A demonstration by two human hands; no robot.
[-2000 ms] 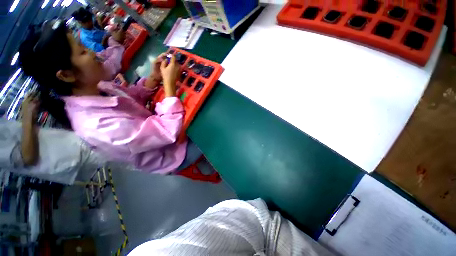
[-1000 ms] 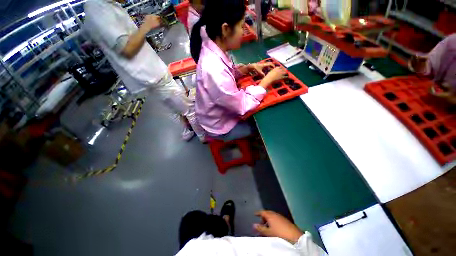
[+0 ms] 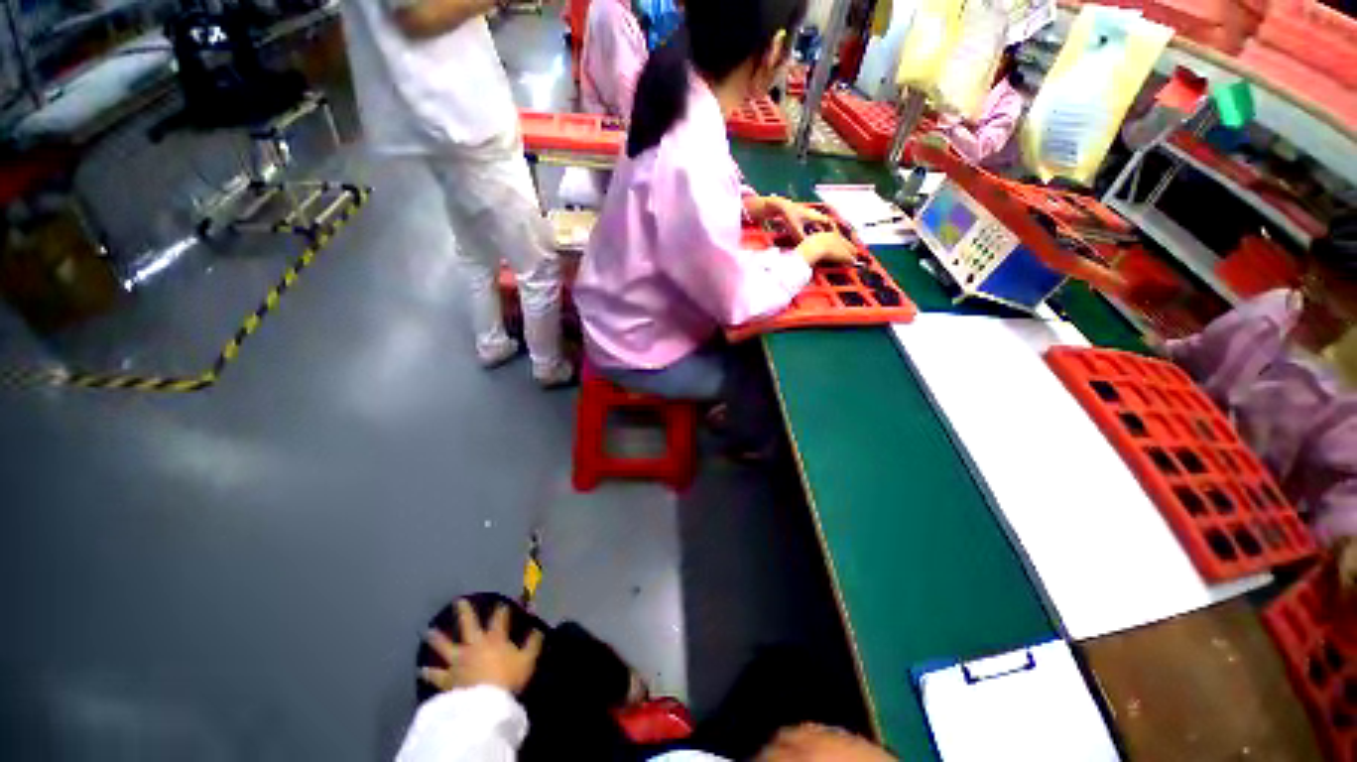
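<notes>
My left hand [image 3: 484, 649] rests on my dark-clothed knee with its fingers spread, holding nothing. My right hand [image 3: 822, 743] is cut off by the bottom edge beside the bench; its fingers do not show. A clipboard [image 3: 1018, 718] with white paper lies on the near bench edge, touched by neither hand. Beyond it a large white sheet [image 3: 990, 410] lies on the green bench. An orange-red compartment tray [image 3: 1144, 454] with black units in its pockets lies partly on the sheet. A worn brown board [image 3: 1195, 688] lies right of the clipboard.
A seated worker in pink [image 3: 655, 253] handles units in a tray [image 3: 836, 316], on a red stool [image 3: 598, 433]. A person in white [image 3: 469, 171] stands behind. A blue-and-white instrument [image 3: 985, 249] stands beyond the sheet. Another pink sleeve [image 3: 1265, 365] is at right.
The view has swung left and levelled, showing more floor. My left hand has come into view on my knee. The hand near the bench edge now sits lower, mostly out of frame.
</notes>
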